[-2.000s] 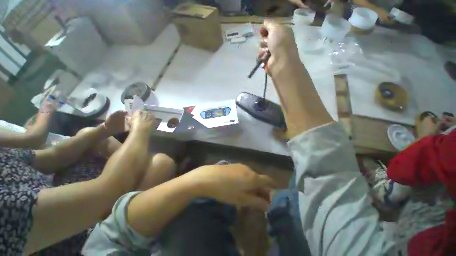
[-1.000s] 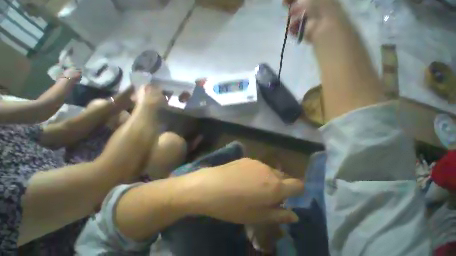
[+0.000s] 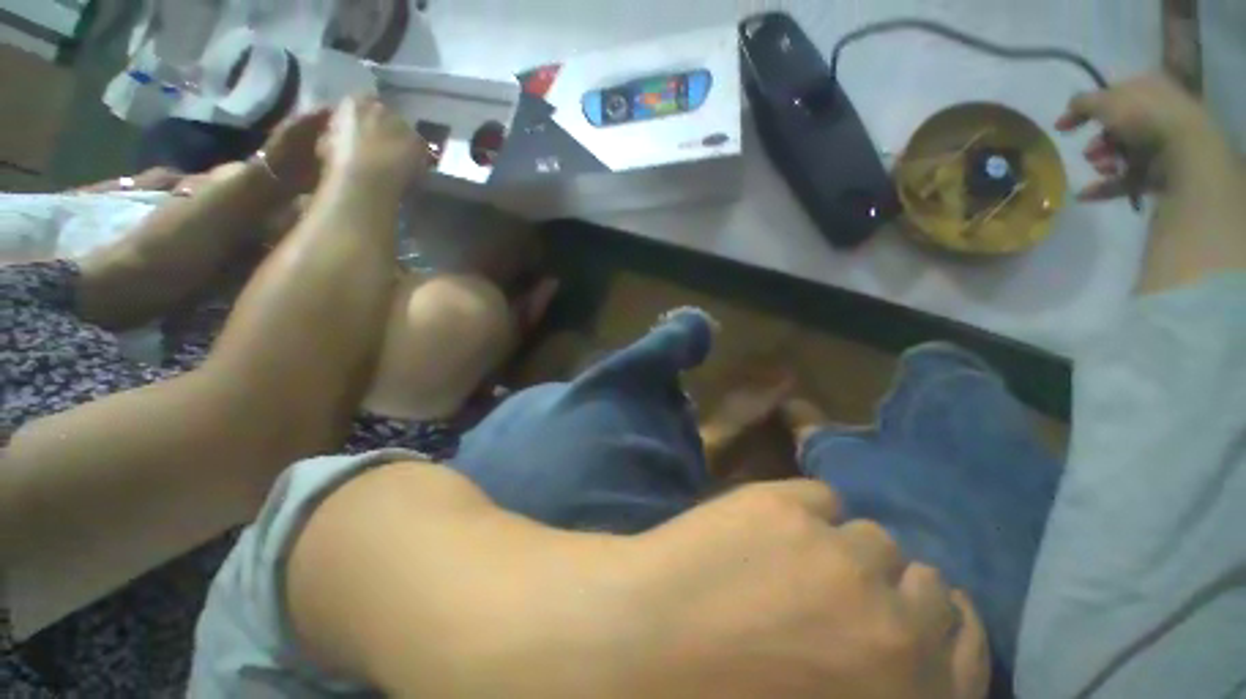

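Observation:
The mirror dash cam (image 3: 816, 130) lies on the white tabletop, its matte dark back with the lens bump facing up. Its thin black camera lead (image 3: 943, 33) arches from the cam to my right hand (image 3: 1131, 137) at the right. My right hand is around the lead near its end, and the plug end shows below the fingers. My left hand (image 3: 820, 594) is low in front, over my jeans, back up with fingers curled; its underside is hidden. The retail box (image 3: 656, 109) lies left of the cam, mirror picture up.
A yellow round housing (image 3: 981, 178) with a black centre part and thin wires lies right of the cam. At left, another person's hands (image 3: 358, 144) are at the open box part (image 3: 458, 120). A dark round part (image 3: 366, 25) and a white round part (image 3: 253, 82) lie behind.
The view has moved closer to the table edge. My right hand has come down and right, from above the table, with the lead. The cam has turned lens-side up. My left hand remains over my lap.

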